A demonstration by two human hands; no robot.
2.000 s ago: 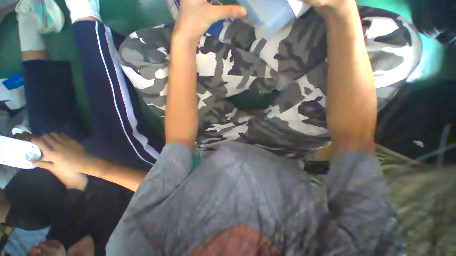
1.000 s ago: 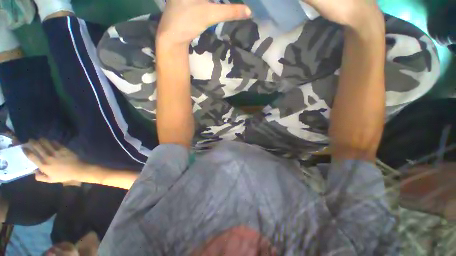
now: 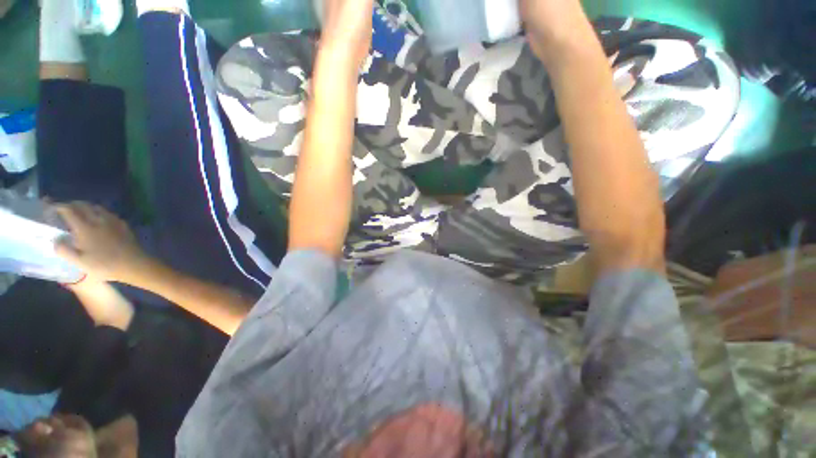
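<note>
A translucent, pale grey-blue inner box (image 3: 454, 22) is at the top edge, above my camouflage-trousered legs, and is cut off by the frame. A white piece (image 3: 503, 18) is at its right side. My right hand (image 3: 548, 16) is at the top edge beside the white piece; its fingers are out of the picture. My left hand (image 3: 347, 20) is at the top edge, left of the box and apart from its visible part; its fingers are cut off too. I cannot tell what either hand grips.
A blue item with a white pattern (image 3: 388, 38) shows by my left wrist. At left, another person's hand (image 3: 98, 241) holds a white box (image 3: 31, 243). A blue-and-white box (image 3: 16, 141) lies at the far left edge. Another person's dark-trousered legs (image 3: 170, 134) stretch across the green floor.
My left hand has turned and moved up, so its spread thumb no longer shows. My right forearm has shifted left. More of the blue item shows. The neighbour's white box has tilted.
</note>
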